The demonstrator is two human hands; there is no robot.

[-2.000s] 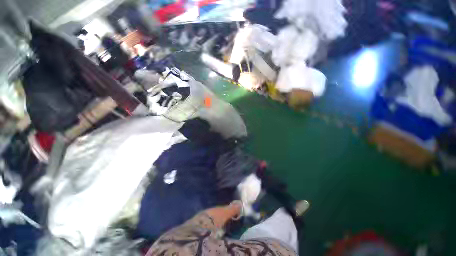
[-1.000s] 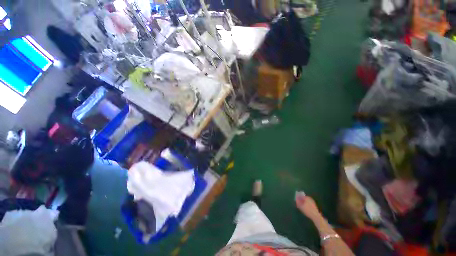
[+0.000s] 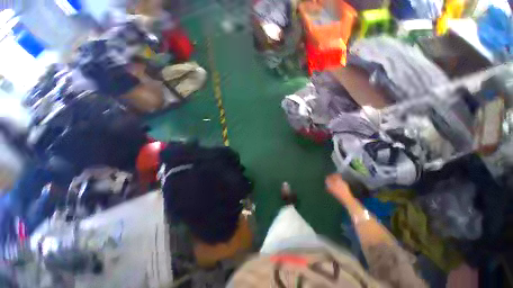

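Note:
My right hand (image 3: 340,189) is at the lower centre right, blurred, at the end of my outstretched bare forearm, with a light band at the wrist. It is over the green floor beside a grey and white bundle of cloth (image 3: 388,163). The blur hides its fingers, and I cannot tell whether it holds anything. My left hand is not in view. My light trouser leg (image 3: 288,229) and one foot (image 3: 287,192) show below, on the green floor (image 3: 261,124).
A black cloth heap (image 3: 202,185) lies over a brown box at left, beside a pale tabletop (image 3: 112,236). Dark piles (image 3: 84,124) stand farther left. Orange crates (image 3: 326,34) and grey cloth heaps (image 3: 402,73) line the right. A yellow-black line (image 3: 218,98) runs along the floor.
The view has moved from white machine tables and blue crates to an aisle between cloth heaps. My right arm still reaches forward at the lower right.

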